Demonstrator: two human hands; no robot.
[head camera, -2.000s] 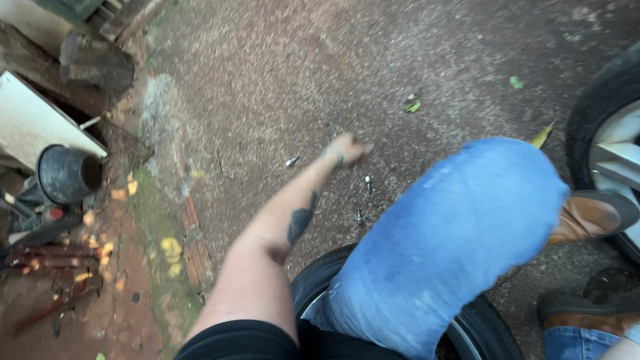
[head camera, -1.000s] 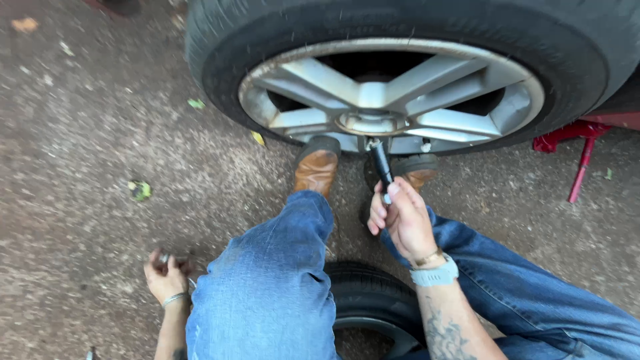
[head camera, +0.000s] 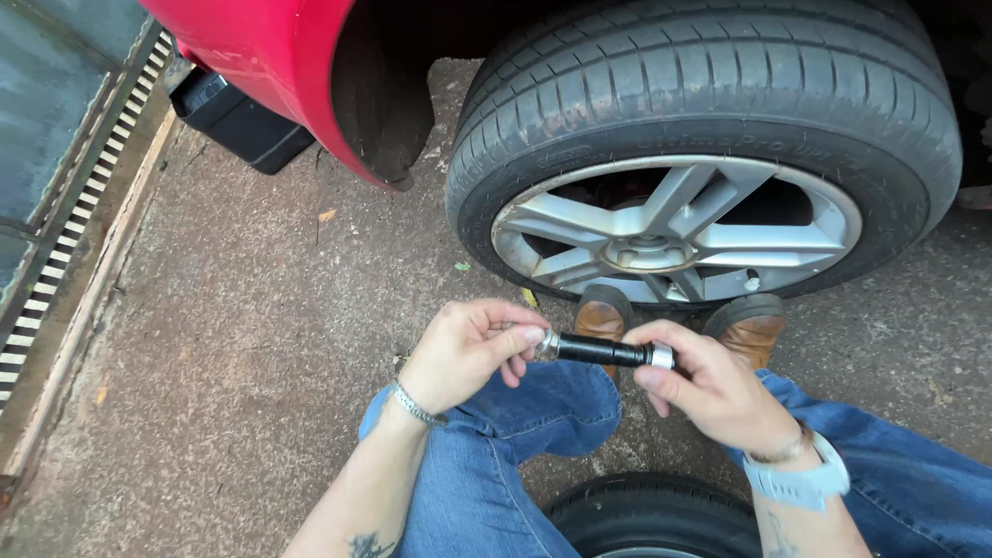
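A black cylindrical socket tool (head camera: 604, 349) with a silvery collar lies level between my two hands, above my boots. My right hand (head camera: 697, 387) grips its collared end. At the other end, my left hand (head camera: 473, 349) pinches a small metal piece, apparently a wheel bolt (head camera: 547, 346), against the tool; the fingers partly hide it. Just beyond stands a car wheel with a silver alloy rim (head camera: 655, 252) and a black tyre (head camera: 697, 85). A pale valve cap (head camera: 752, 280) shows low on the rim.
A second tyre (head camera: 659, 511) lies on the ground between my legs. The red car fender (head camera: 271, 62) overhangs at upper left, beside a black plastic container (head camera: 240, 124). A striped edging strip (head camera: 77, 209) runs along the left. My brown boots (head camera: 748, 329) touch or nearly touch the wheel.
My left hand was low at the left, near the ground; now it meets the tool in front of me. My right hand has drawn the tool back from the wheel and turned it level.
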